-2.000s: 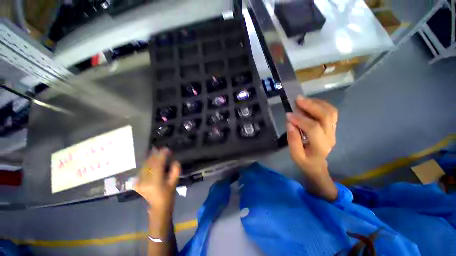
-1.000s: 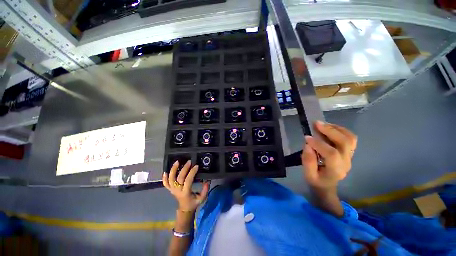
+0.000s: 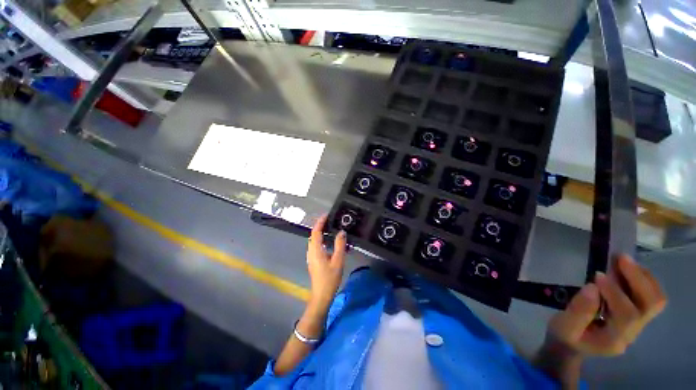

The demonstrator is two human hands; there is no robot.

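A black compartment tray (image 3: 458, 114) lies on the grey steel trolley top (image 3: 305, 84). Its near rows hold black units with pale rings (image 3: 445, 212) and pink dots; most far pockets are empty, with two dark pieces at the far left corner. My left hand (image 3: 327, 263) is at the tray's near left corner, fingers spread, thumb and a finger beside the corner unit (image 3: 347, 220). Whether it touches that unit is unclear. My right hand (image 3: 609, 308) is closed around the trolley's upright metal bar (image 3: 617, 152), right of the tray.
A white sign (image 3: 256, 158) lies on the trolley top, left of the tray. White shelves (image 3: 366, 17) stand behind. A black box (image 3: 649, 113) sits on a white surface at right. A blue crate (image 3: 136, 335) and a green-edged surface (image 3: 46, 324) are lower left. Yellow floor line (image 3: 198, 247).
The view has turned, so tray and sign appear rotated. The near left pocket, dark and partly covered by my left hand before, now shows a ringed unit. My right hand still holds the bar.
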